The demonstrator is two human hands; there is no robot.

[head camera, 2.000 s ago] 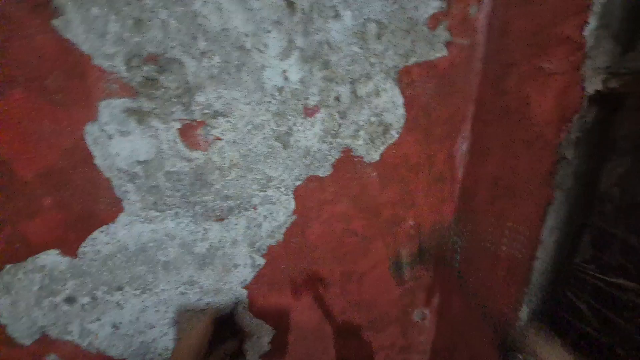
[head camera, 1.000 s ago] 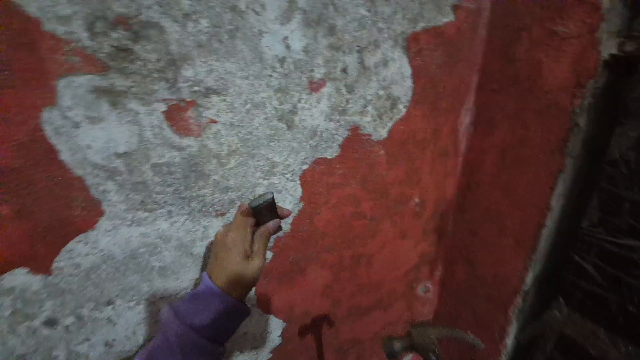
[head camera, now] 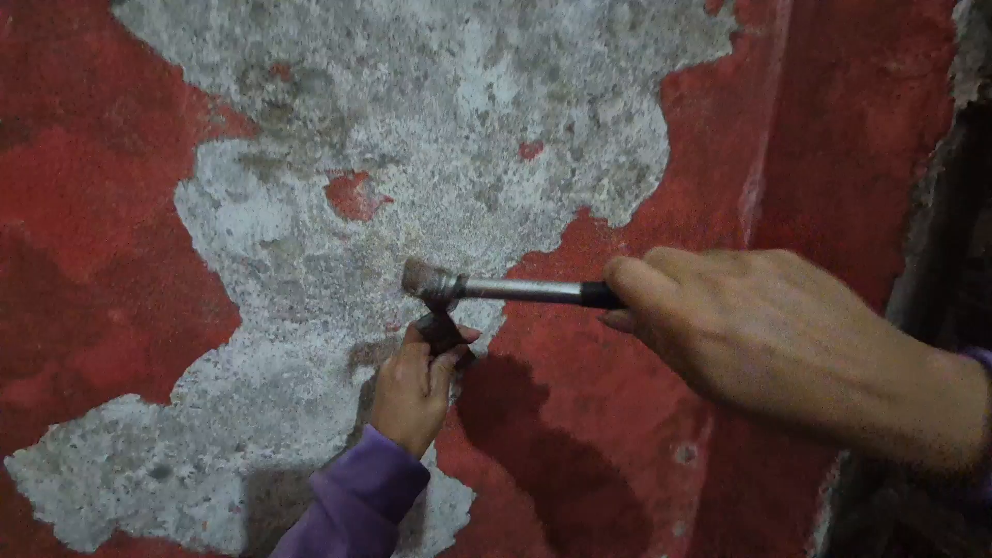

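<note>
My left hand (head camera: 415, 395), in a purple sleeve, pinches a small dark flat piece (head camera: 440, 332) against the wall, near the edge between bare plaster and red paint. What the piece is cannot be told. From the right, my right hand (head camera: 713, 333) grips the black handle end of a hammer (head camera: 527, 291) with a metal shaft. The hammer's head is right above the dark piece and seems to meet its upper end. Part of the handle is hidden inside the right fist.
Red paint (head camera: 70, 256) surrounds a large ragged patch of bare grey plaster (head camera: 473, 163), with small red flecks left in it. On the right the wall ends at a rough broken edge (head camera: 922, 201) beside a dark gap.
The hammer, low at the right one second ago, is now up by my left hand, and my right hand and forearm have come into view. My left hand still holds the dark piece.
</note>
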